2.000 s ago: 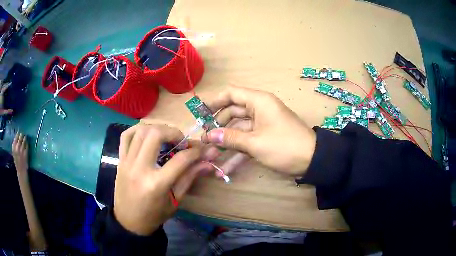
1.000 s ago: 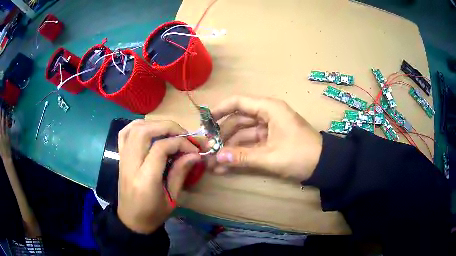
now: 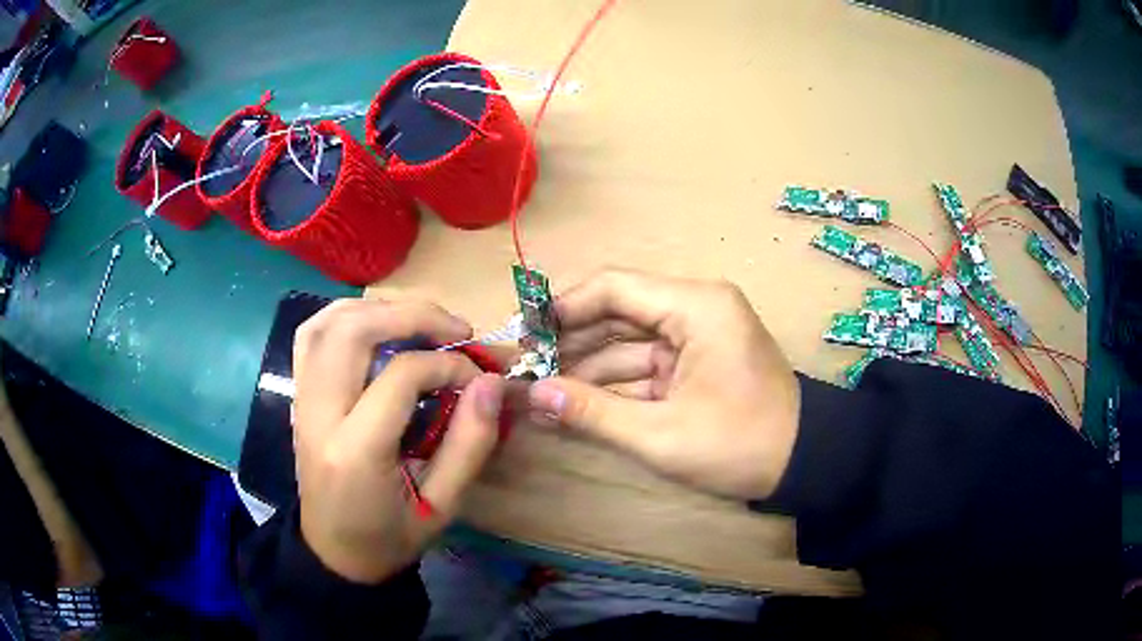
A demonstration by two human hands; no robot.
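My right hand holds a green circuit board upright between thumb and fingers, over the front of the work board. A long red wire rises from the top of the circuit board. My left hand holds a red speaker housing, mostly hidden by the fingers. White lead wires run from behind the left fingers to the circuit board. Both thumbs are close together at the board's lower end. Whether a plug sits in the board there is too small to tell.
Several red speaker housings with white wires stand at the back left. Loose circuit boards with red wires and a dark strip lie right on the tan work board. A black phone lies beside my left hand. Another person's arm shows far left.
The held circuit board has turned more upright, and its red wire now arcs up and right. My hands have closed in at its lower end. The white plug seen dangling earlier no longer hangs below.
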